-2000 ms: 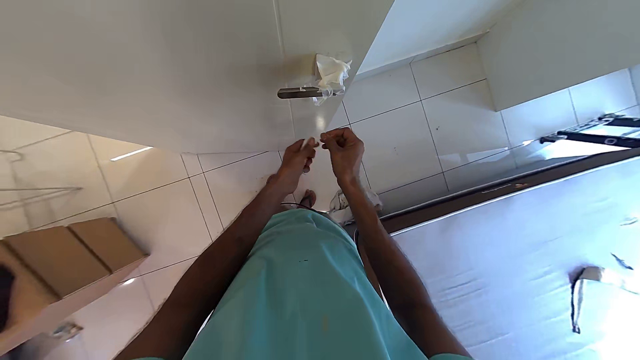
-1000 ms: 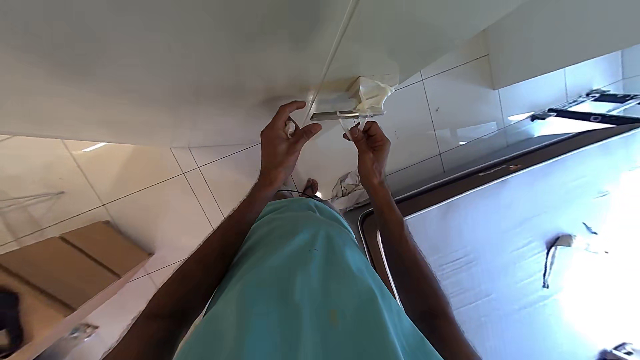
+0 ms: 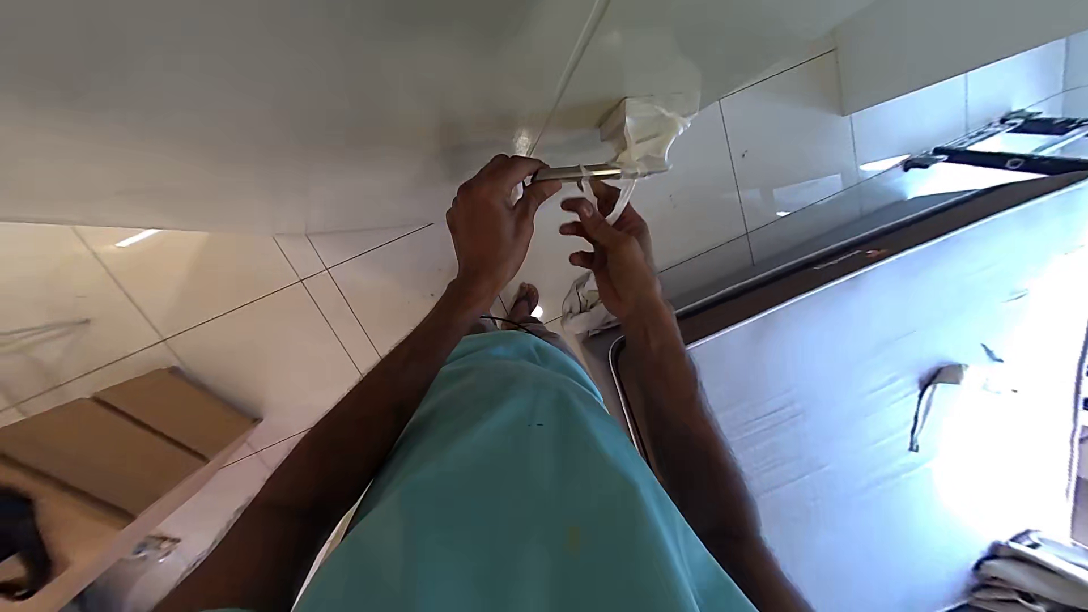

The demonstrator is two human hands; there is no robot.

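A pale door or panel stands upright in front of me, with a metal lever handle (image 3: 578, 172) on it. Whitish tape or plastic film (image 3: 650, 132) is bunched around the handle's right end and mount. My left hand (image 3: 493, 217) grips the handle's left end between thumb and fingers. My right hand (image 3: 616, 246) is just below the handle, its fingers at a loose loop of clear strip (image 3: 625, 202) that hangs from it; how firmly they hold it is partly hidden.
A covered mattress or padded surface (image 3: 790, 408) lies at the right, bearing a small strap-like item (image 3: 935, 387). Behind it is a black metal frame, perhaps a ladder (image 3: 1011, 160). Brown cardboard boxes (image 3: 110, 442) stand at lower left. Crumpled whitish material (image 3: 586, 306) lies on the tiled floor by my foot.
Both hands were together below the handle two seconds ago. My left hand has since come onto the handle's left end, and my right hand is below the handle with the strip. The view has shifted.
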